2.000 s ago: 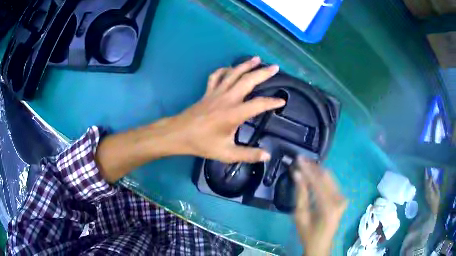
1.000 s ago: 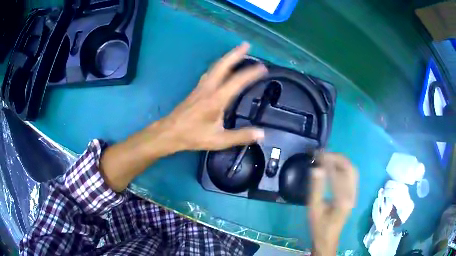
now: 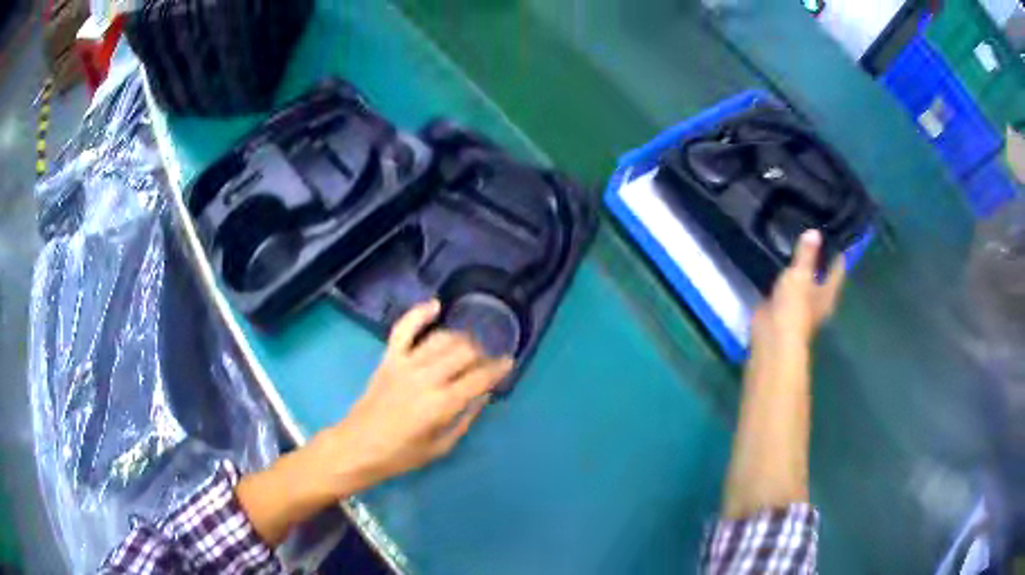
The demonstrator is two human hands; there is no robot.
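Note:
A black blister tray holding a headset lies in a blue-rimmed carrier. My right hand is at its near right edge, fingertips touching it; whether it grips is unclear. A second black tray lies on the bench, with a headband in its channel and a round ear cup in its near well. My left hand holds this tray at its near edge beside the ear cup, fingers partly hiding it. A third black tray overlaps the second on the left.
A stack of black trays stands at the bench's far left end. A large clear plastic bag hangs along the left bench edge. The darker green strip runs beside the bench. Blue bins stand at the far right.
The view has swung left. My hands have left the centre of the bench; the right is now at a filled tray in the carrier, the left at another tray on the bench.

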